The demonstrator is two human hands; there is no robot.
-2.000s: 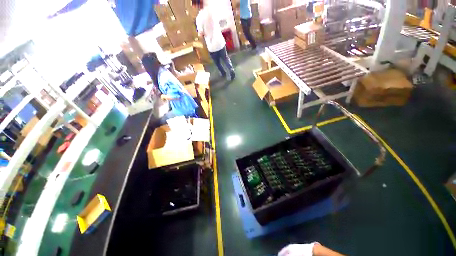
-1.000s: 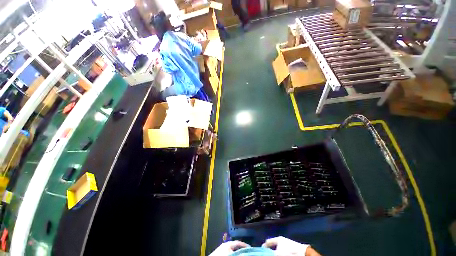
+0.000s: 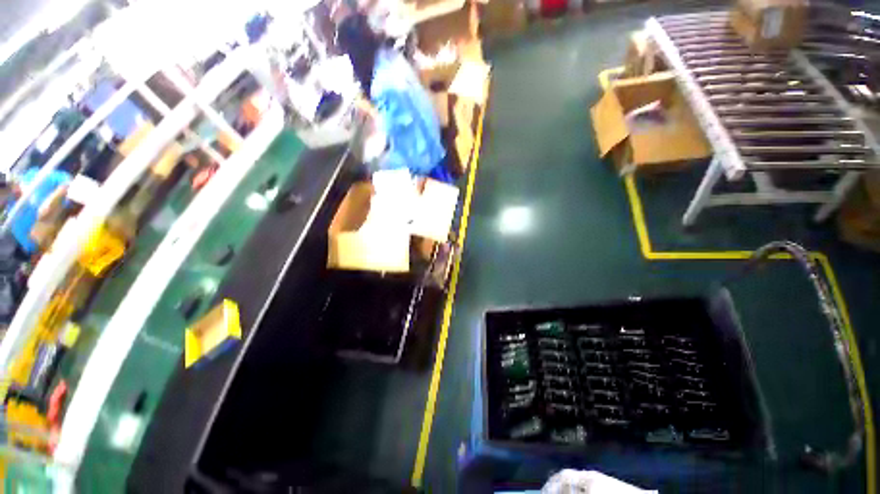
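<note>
A large black crate (image 3: 757, 386) stands on a blue trolley deck (image 3: 471, 468) in front of me. Green circuit board assemblies (image 3: 598, 381) lie inside it in rows. The trolley's bent metal push handle (image 3: 838, 328) rises at the right. One white-gloved hand, which looks like my right hand (image 3: 591, 483), shows at the bottom edge beside the near side of the crate. It is cut off and blurred, and its fingers and any hold are hidden. My left hand is out of the picture.
A yellow-edged bin (image 3: 213, 334) rests on the black strip (image 3: 183, 410) beside the green conveyor. Another black crate (image 3: 371, 318) and an open carton (image 3: 369, 241) stand left of the yellow line. A person in blue (image 3: 407, 116) is beyond. A roller table (image 3: 791, 106) is at upper right.
The view has swung left, so the crate and trolley sit further right. Both gloved hands showed at the bottom one second ago; now only one does, lower and more cut off.
</note>
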